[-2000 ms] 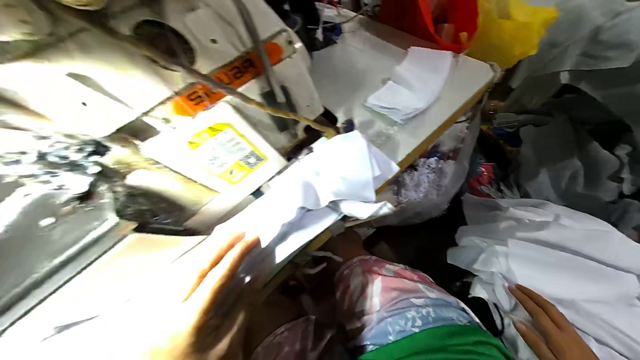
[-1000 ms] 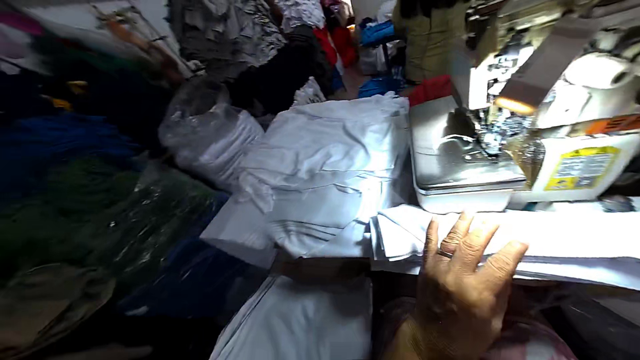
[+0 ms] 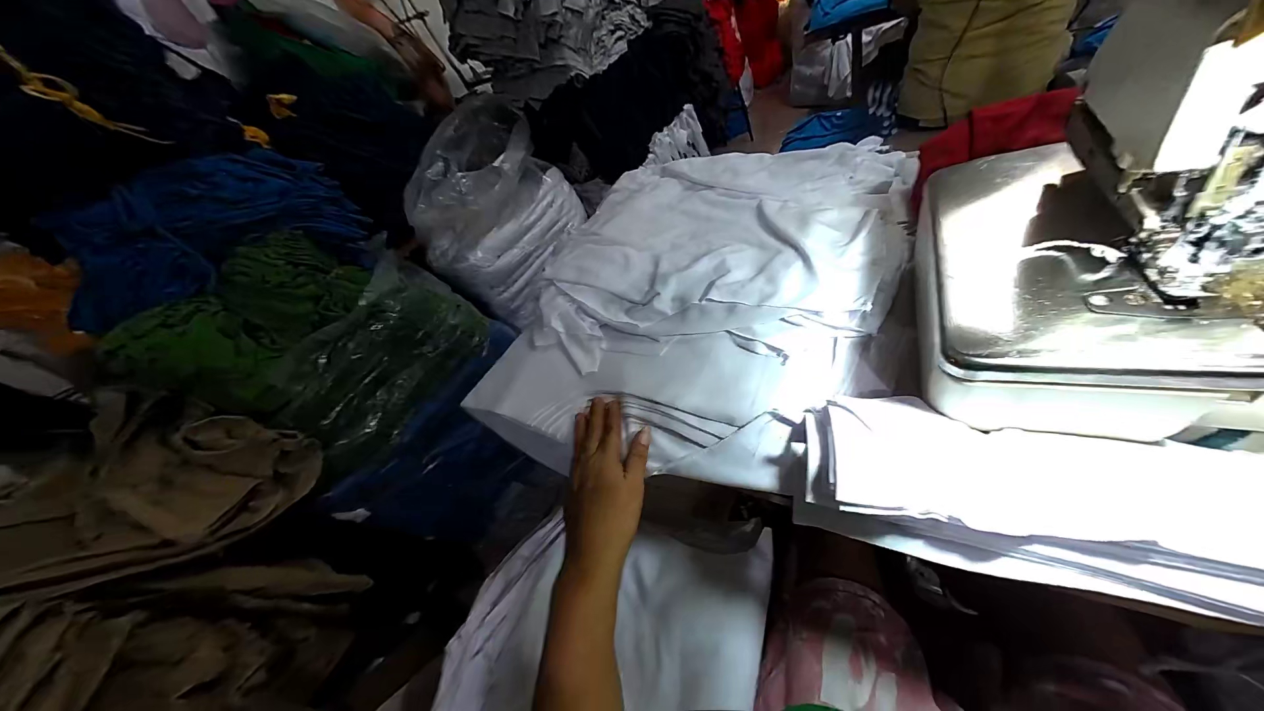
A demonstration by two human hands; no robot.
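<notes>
My left hand point(image 3: 607, 479) lies palm down at the near edge of a pile of white fabric pieces point(image 3: 731, 247), its fingertips on the layered edges and its thumb a little apart. Nothing is clearly gripped in it. To its right, a folded stack of white fabric point(image 3: 987, 474) runs along the table in front of the sewing machine's metal bed point(image 3: 1027, 267). More white cloth point(image 3: 691, 612) hangs or lies below the table edge, beside my forearm. My right hand is out of view.
The sewing machine head point(image 3: 1165, 99) stands at the upper right, with red cloth point(image 3: 997, 128) behind its bed. A clear plastic bag of white pieces point(image 3: 494, 212) stands beyond the pile. Blue point(image 3: 207, 217), green point(image 3: 247, 316) and brown fabric point(image 3: 188, 484) lie in heaps at left.
My left hand has moved left from the folded white stack by the machine to the near edge of the white pile. The view has swung far left since the oldest frame; my right hand left view.
</notes>
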